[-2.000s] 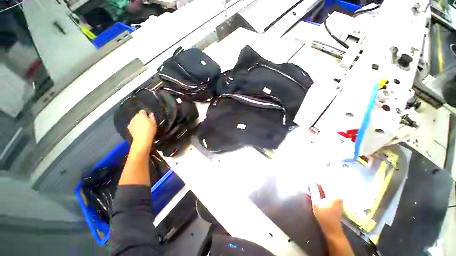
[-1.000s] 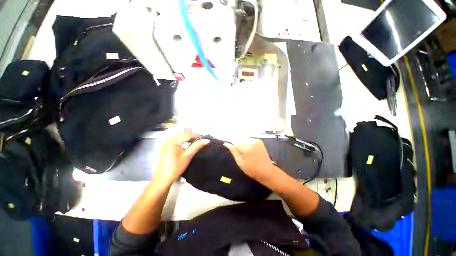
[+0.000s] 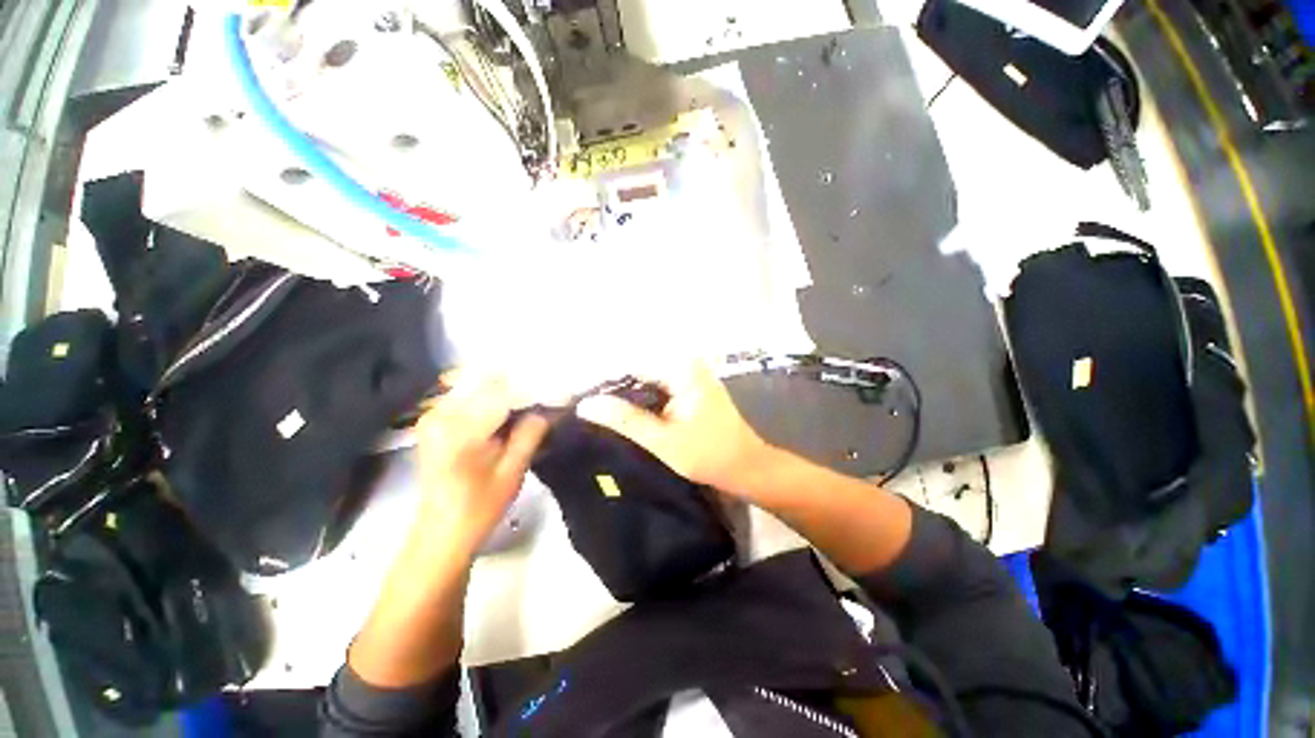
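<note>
A black pocket panel [image 3: 635,505] with a small yellowish sticker lies in front of me, its far edge close to the glare. My left hand [image 3: 483,444] pinches its far left edge between thumb and fingers. My right hand [image 3: 689,430] holds its far edge, thumb on top. The sewing machine head [image 3: 361,101] stands beyond, with a blue air hose [image 3: 320,162] across it. White glare from the work light hides the needle area.
Black bag bodies [image 3: 245,454] are piled left. Black panels [image 3: 1103,375] are stacked right, above a blue bin [image 3: 1247,606]. Thread snips [image 3: 844,372] with a black cord lie on the dark plate [image 3: 865,173]. A white tablet edge [image 3: 1074,18] shows upper right.
Both hands first came together on the black panel from separate places. Since then the panel has turned, its near end now pointing more towards my lap. The view has swung and shifted.
</note>
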